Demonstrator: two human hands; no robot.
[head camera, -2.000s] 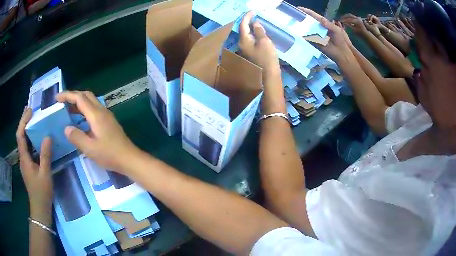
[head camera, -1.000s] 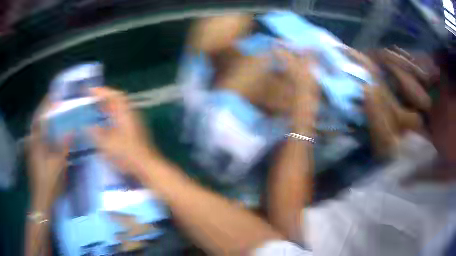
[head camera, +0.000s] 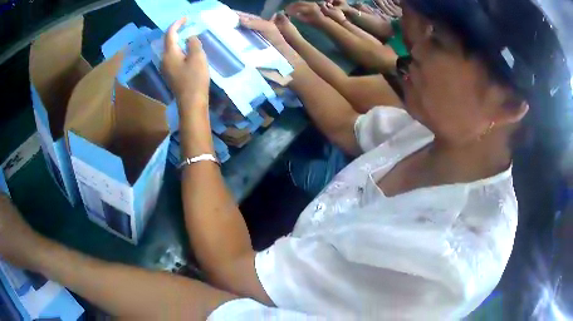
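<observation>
My right hand (head camera: 14, 233) is at the left edge of the picture, its fingers cut off, so its grip cannot be seen. My left hand is out of the picture. A sliver of a light blue carton (head camera: 3, 185) shows at the left edge just above my right hand. Flat printed carton blanks (head camera: 50, 302) lie at the bottom left, below my right wrist, mostly cut off.
Two open cartons, one in front (head camera: 108, 188) and one behind (head camera: 53, 135), stand upright on the dark green bench (head camera: 157, 241). A neighbour (head camera: 402, 213) in white handles flat blanks (head camera: 217, 53) above a messy pile (head camera: 235, 131). Other workers' arms show beyond.
The view has swung right, so the open cartons and neighbour sit further left. My left hand and most of the carton between my hands have left the picture.
</observation>
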